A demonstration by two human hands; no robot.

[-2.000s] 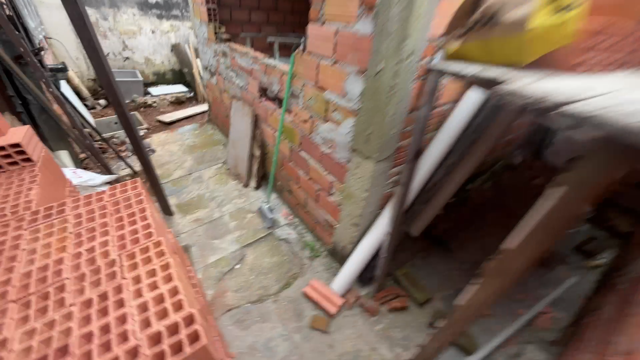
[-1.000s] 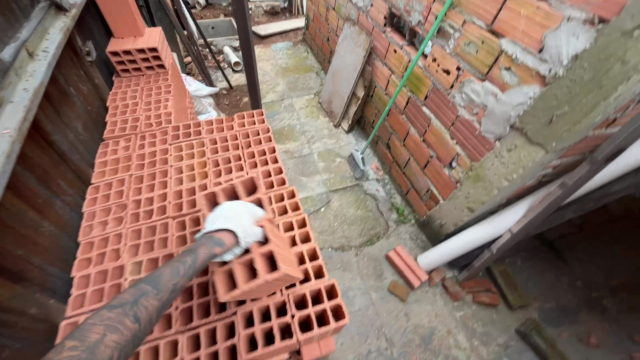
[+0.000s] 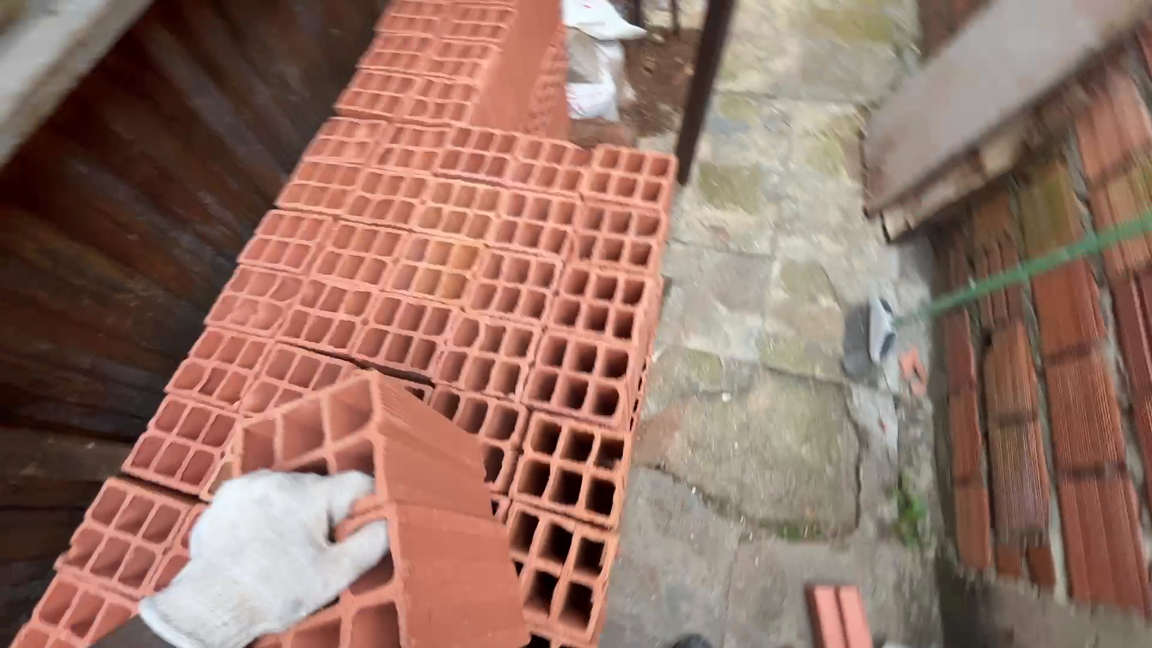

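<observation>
My left hand (image 3: 279, 549), in a white work glove, reaches in from the lower left. Its fingers pinch the adjoining end walls of two hollow clay bricks, an upper one (image 3: 432, 441) and a lower one (image 3: 463, 576), tilted over the near part of the stack. The stack of hollow clay bricks (image 3: 445, 211) runs up the middle of the view with the cells facing up. Whether the held bricks touch the stack cannot be told. My right hand is out of view.
Dark wooden boards (image 3: 162, 225) line the left side. Right of the stack lies a paved floor (image 3: 756, 432) with a broom head (image 3: 871, 337), its green handle (image 3: 1035, 270), and a loose brick piece (image 3: 837, 616). A board (image 3: 981, 99) leans on the brick wall (image 3: 1080, 405).
Two seconds ago no hand showed; one second ago my gloved left hand was on the bricks over the stack. Now the view is closer to the stack, and the hand still grips them.
</observation>
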